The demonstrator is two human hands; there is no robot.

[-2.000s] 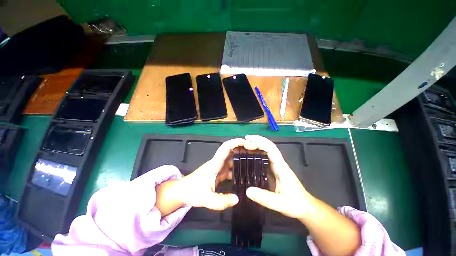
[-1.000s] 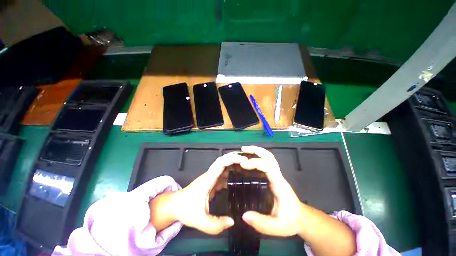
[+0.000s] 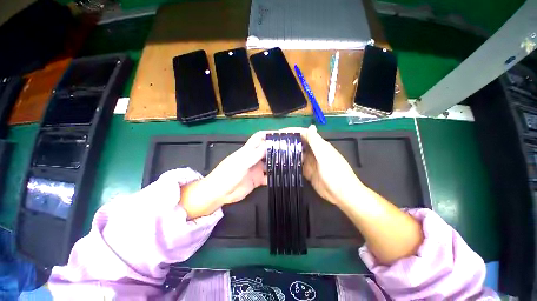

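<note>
A stack of several black smartphones (image 3: 286, 197) stands on edge between my hands, long edges up, seen as parallel glossy black lines. My left hand (image 3: 238, 173) holds the far part of the stack from the left. My right hand (image 3: 325, 167) holds it from the right. The fingers meet around the far end, and the near end sticks out free towards me. The thumbs are not clearly visible. The stack is over the black slotted tray (image 3: 377, 217); whether it touches the tray cannot be told.
Three black phones (image 3: 235, 81) lie on the brown board (image 3: 147, 88), with a blue pen (image 3: 310, 94), a pale pen (image 3: 334, 79), another phone (image 3: 376, 80) and a grey-white sheet (image 3: 309, 23). A tray with phones (image 3: 47, 223) is left, more trays (image 3: 515, 176) right. A white post (image 3: 477, 67) slants at right.
The thumbs have left the stack's upward edges, so more of its length shows. The stack and hands appear higher in the picture, and the view has tilted down so the board sits higher.
</note>
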